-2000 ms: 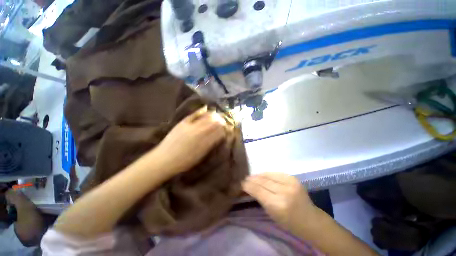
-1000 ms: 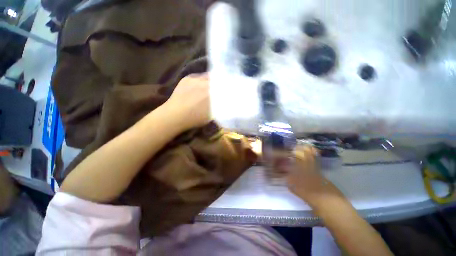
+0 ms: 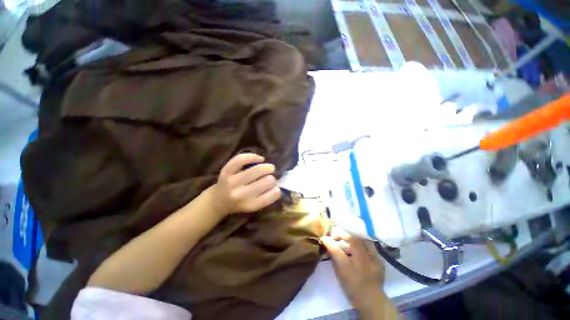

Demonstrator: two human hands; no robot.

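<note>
The dark-brown garment lies crumpled on the left of the machine and looks golden under the needle lamp. The white sewing machine head stands to its right. My left hand rests on the cloth with curled fingers and grips a fold left of the lamp spot. My right hand is at the cloth's right edge by the lamp spot, thumb and finger pinching the edge. The needle and presser foot cannot be made out clearly.
An orange-handled tool slants over the machine head. A chrome loop sticks out at the head's front. The table's front edge runs below. Taped brown panels lie behind. Yellow and green scissor loops show partly at the right.
The view has swung, bringing the back of the table and the orange tool into sight. My right hand has moved from beside the chrome part to the cloth edge. My left hand is now fully visible.
</note>
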